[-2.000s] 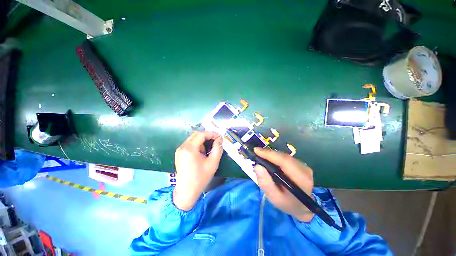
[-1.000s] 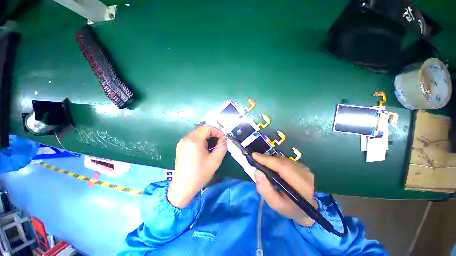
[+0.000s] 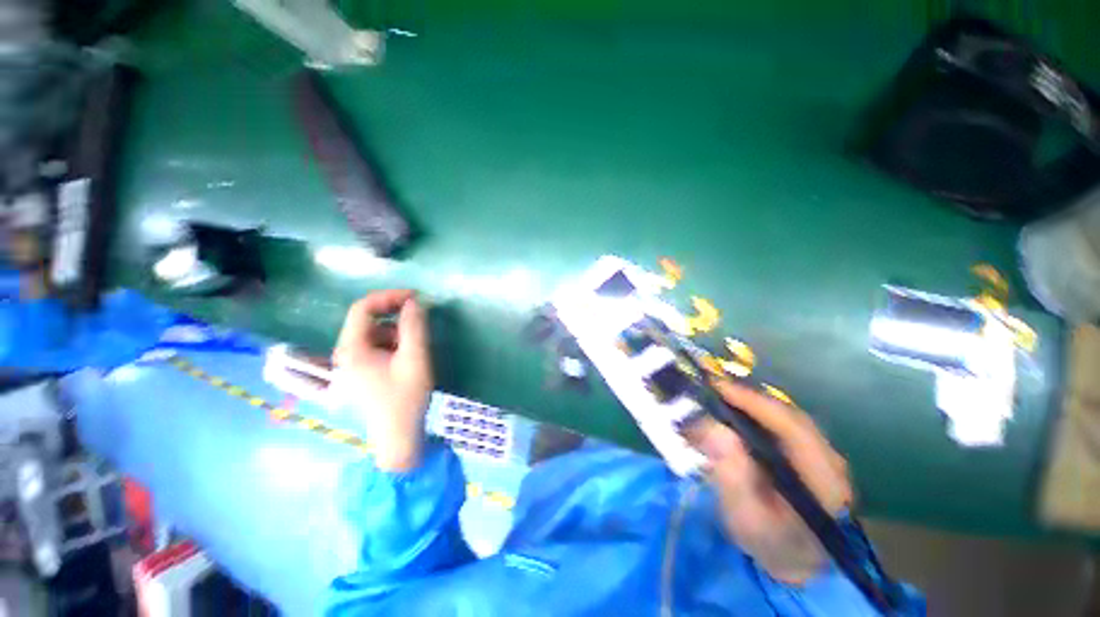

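The picture is blurred. A white strip of display modules (image 3: pixel 621 362) lies aslant on the green mat, orange flex tails (image 3: pixel 703 316) along its upper right side. My right hand (image 3: pixel 778 482) is closed on the black soldering iron (image 3: pixel 772 452), its front end over the strip. My left hand (image 3: pixel 388 374) is left of the strip, clear of it, thumb and forefinger curled close together; I cannot tell whether solder wire is between them. Small dark parts (image 3: pixel 563 347) lie against the strip's left side. Another display module (image 3: pixel 926 328) with white pieces lies to the right.
A dark ribbed bundle (image 3: pixel 350 169) and a solder spool holder (image 3: pixel 217 258) lie left. A black fan-like object (image 3: pixel 983 121), a tape roll (image 3: pixel 1068 265) and cardboard (image 3: pixel 1074 446) are right. Below the bench edge is a white gridded tray (image 3: pixel 470 428). A blue sleeve (image 3: pixel 72 338) shows far left.
My left hand has moved left, away from the modules. The view has shifted, so the bench things appear farther right. Dark parts and the gridded tray now show more. My right hand still holds the iron.
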